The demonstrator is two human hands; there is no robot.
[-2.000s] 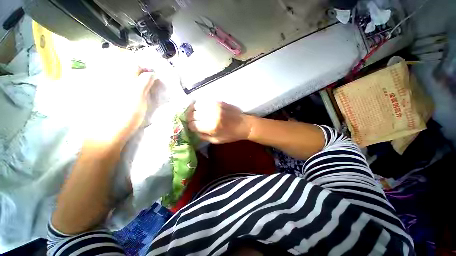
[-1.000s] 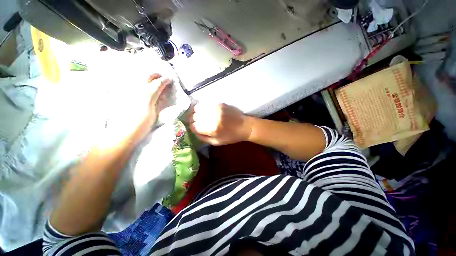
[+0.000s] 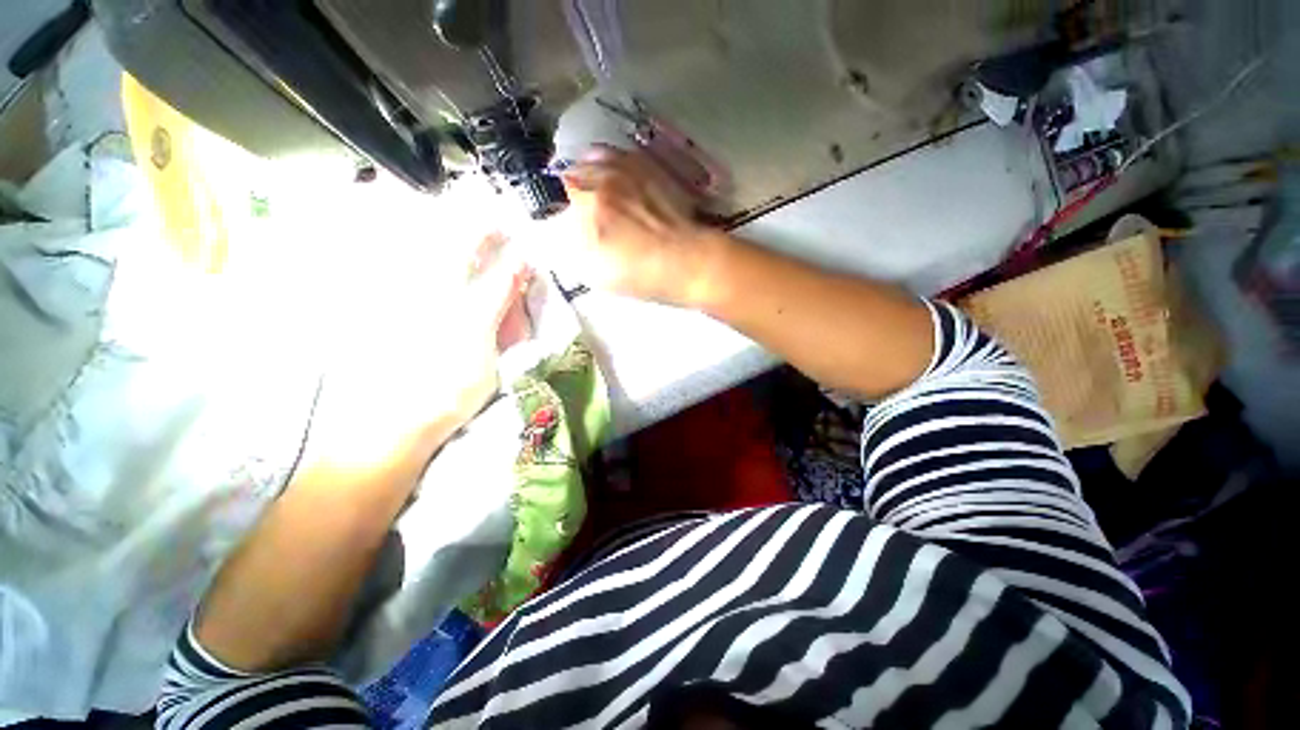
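Note:
The pale fabric (image 3: 143, 499) lies over the table at left, overexposed under the lamp. Its green floral part (image 3: 549, 485) hangs toward my lap. My left hand (image 3: 485, 321) lies on the fabric below the needle area, fingers at its edge; glare hides most of the hand. My right hand (image 3: 635, 228) is raised beside the presser foot and needle cluster (image 3: 530, 178), fingertips close to it; whether it holds anything cannot be told. The pink-handled thread snips (image 3: 684, 154) lie on the machine bed just behind my right hand.
The sewing machine head (image 3: 285, 72) is at top left, with a yellow piece (image 3: 171, 171) beside it. A kraft paper bag (image 3: 1105, 342) hangs at right, below a small tray of items (image 3: 1084, 157) with a red cord (image 3: 1048, 228). Blue patterned fabric (image 3: 428, 670) lies at the lap.
My right hand has left the fabric edge and moved up to the needle area. My left hand has shifted slightly right and down in view. The whole view has shifted a little.

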